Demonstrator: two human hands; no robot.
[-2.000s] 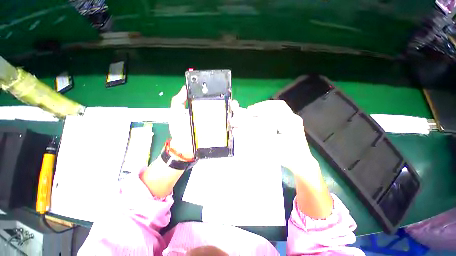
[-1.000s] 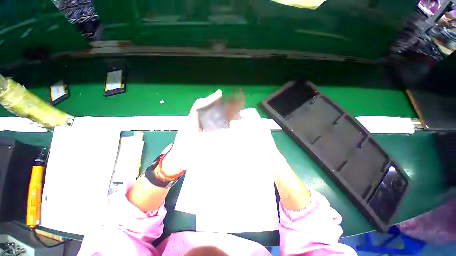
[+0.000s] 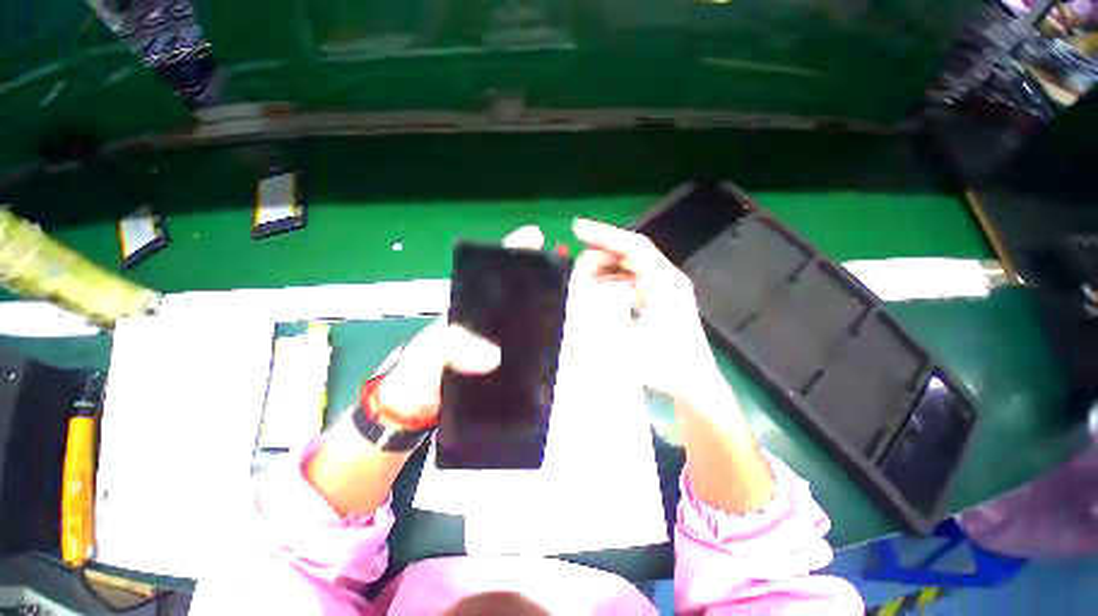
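Observation:
A smartphone [image 3: 512, 385] is upright in front of me above white paper [image 3: 602, 493], its glossy black front facing me. My left hand [image 3: 440, 361] holds it from the left edge, with the thumb across the screen and a fingertip showing past the top. My right hand [image 3: 656, 301] is beside the phone's top right corner, its index finger extended near a small red spot there. It looks apart from the phone and holds nothing that I can see. The hand is overexposed, so fine detail is lost.
A phone tray [image 3: 807, 325] lies slanted at right, with phones in both end pockets. Two phone units [image 3: 279, 202] lie on the green strip. At left are a record sheet [image 3: 181, 445], a yellow-edged pad [image 3: 297, 385], an orange-handled tool [image 3: 80, 481] and a yellow-wrapped tube [image 3: 72, 271].
The phone has turned from its open back, seen two seconds ago, to its black front, and sits lower. My right hand has moved off to its upper right corner.

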